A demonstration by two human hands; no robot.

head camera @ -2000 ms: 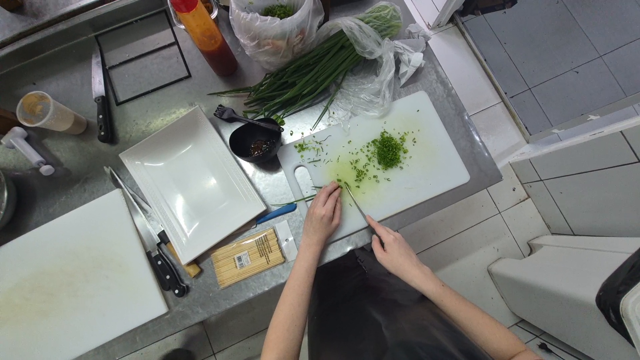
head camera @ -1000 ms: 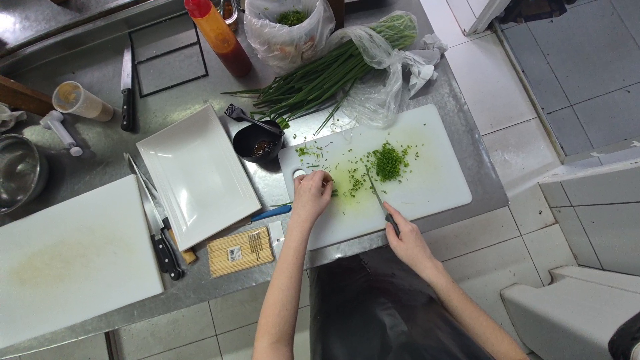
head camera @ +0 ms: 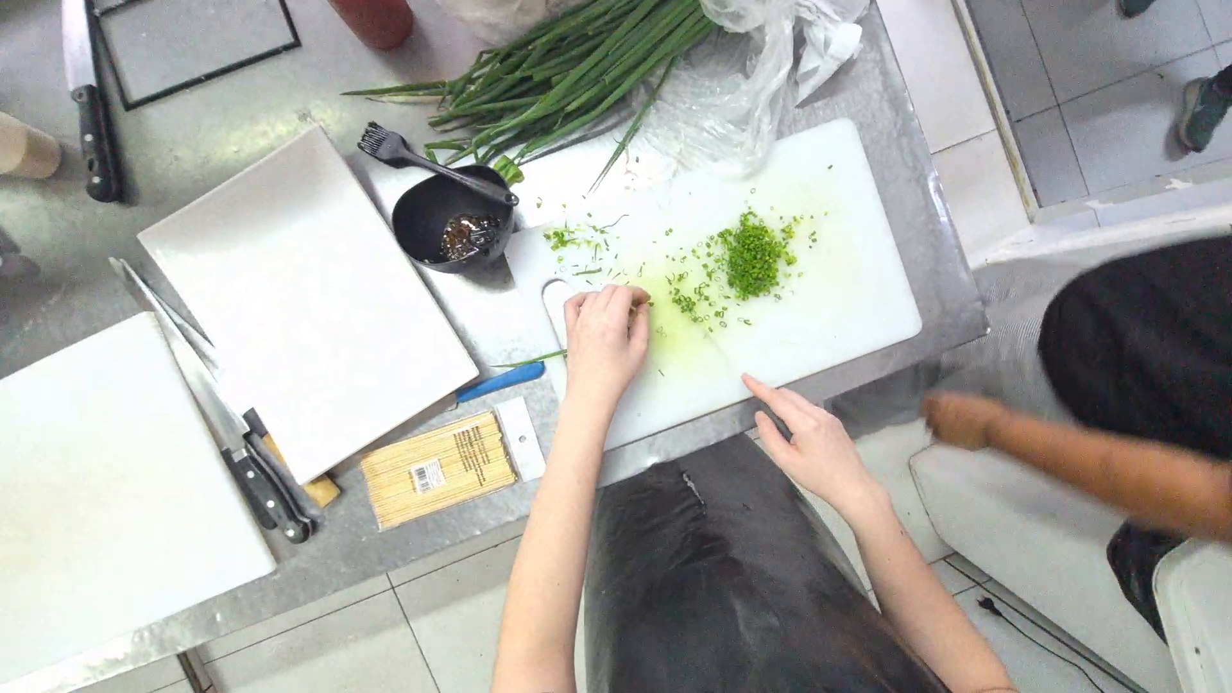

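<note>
My left hand point(head camera: 608, 337) rests on the left part of a white cutting board point(head camera: 847, 337), its fingers curled; a thin green stalk point(head camera: 529, 360) pokes out to its left. My right hand point(head camera: 808, 438) grips the dark handle of a knife point(head camera: 773, 423) at the board's front edge; the blade hardly shows. A pile of chopped green onion point(head camera: 754, 256) lies right of centre on the board, with loose bits around it. Behind the board lies a bunch of green onions point(head camera: 577, 72), partly in a clear plastic bag point(head camera: 731, 106).
Left of the board stand a black bowl point(head camera: 409, 221) with a brush point(head camera: 433, 164), a white square plate point(head camera: 308, 308), a pack of wooden skewers point(head camera: 443, 472) and knives point(head camera: 269, 486) beside a second board point(head camera: 115, 500). Another person's arm point(head camera: 1088, 462) is at the right.
My right hand with the knife has moved toward the board's front edge. Another person has come into view at the right. The view is closer.
</note>
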